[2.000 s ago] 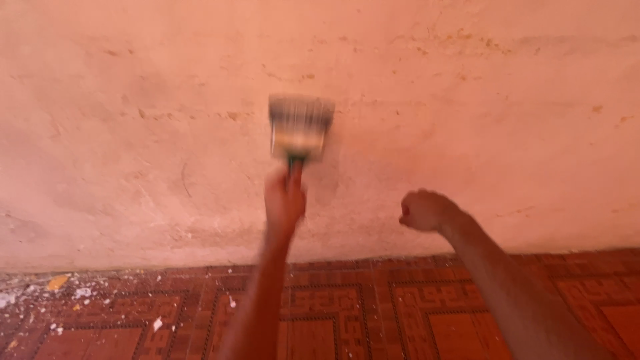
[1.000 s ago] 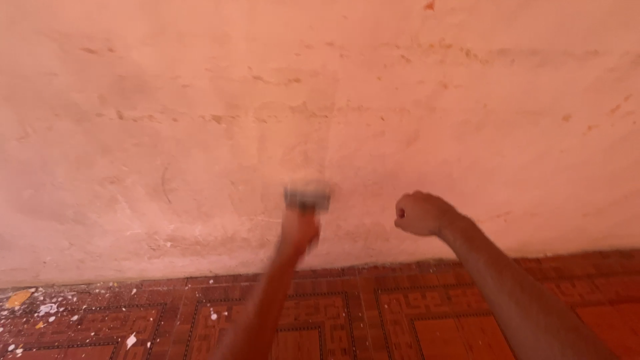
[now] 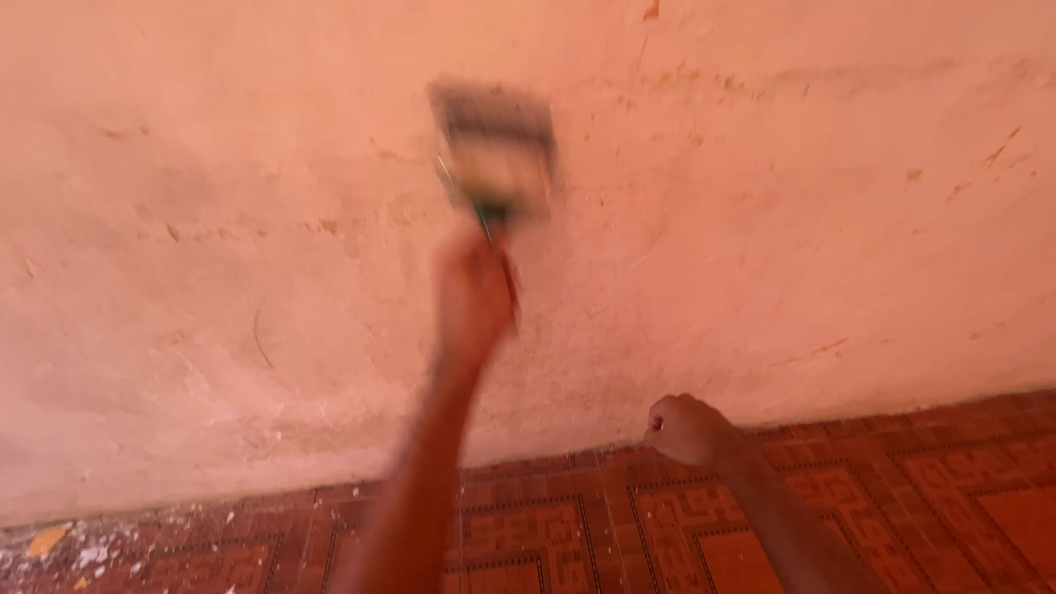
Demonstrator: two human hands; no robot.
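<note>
My left hand (image 3: 474, 289) grips the handle of a wide flat paintbrush (image 3: 499, 157), blurred by motion, its dark bristles pointing up in front of the pinkish wall (image 3: 784, 247). Whether the bristles touch the wall cannot be told. Lower and to the right, my right hand (image 3: 685, 429) is closed in a loose fist near the foot of the wall, and nothing shows in it.
Patches, scratches and flaked spots mark the wall. Below it runs a red-brown patterned floor (image 3: 528, 528). Paint or plaster flakes (image 3: 95, 554) lie at the lower left, with a yellowish piece (image 3: 47, 540) among them.
One second ago the brush was low, near the foot of the wall; my left hand has moved up with it. My right hand stays closed at about the same place.
</note>
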